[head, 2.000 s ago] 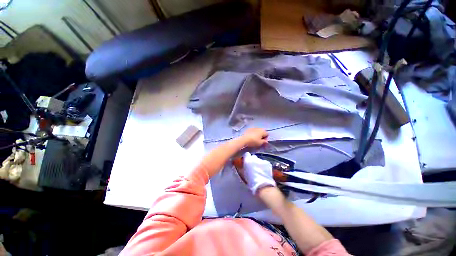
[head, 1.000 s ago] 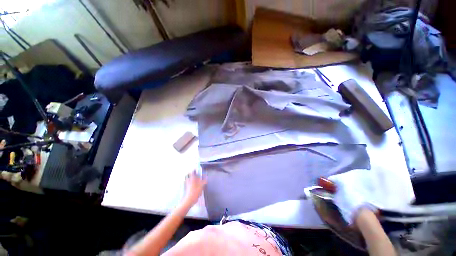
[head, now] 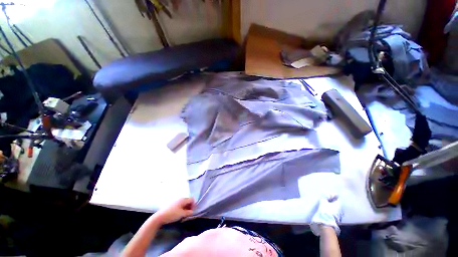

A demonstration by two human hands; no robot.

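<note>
A mauve-grey garment piece [head: 251,165] lies spread on the white-covered table [head: 135,170], with raised seam lines across it and its near edge slanting. My bare left hand [head: 183,208] grips the cloth's near left corner at the table's front edge. My right hand [head: 327,213], in a white glove, is right of the cloth near the front edge. It holds nothing and looks loosely open. The steam iron [head: 387,181] stands at the table's right edge, its shiny soleplate facing left and its orange-brown handle to the right.
A small block [head: 178,142] lies left of the cloth, a long block [head: 346,113] at the back right. A dark-blue padded roll [head: 165,64] and cardboard [head: 271,50] with scraps are behind. A pale hose [head: 434,154] runs right from the iron. A cluttered machine table [head: 60,150] is at left.
The iron has gone from my right hand to the table's right edge. My right hand moved left, empty. My left hand has taken the cloth's near corner, and the near panel is pulled askew.
</note>
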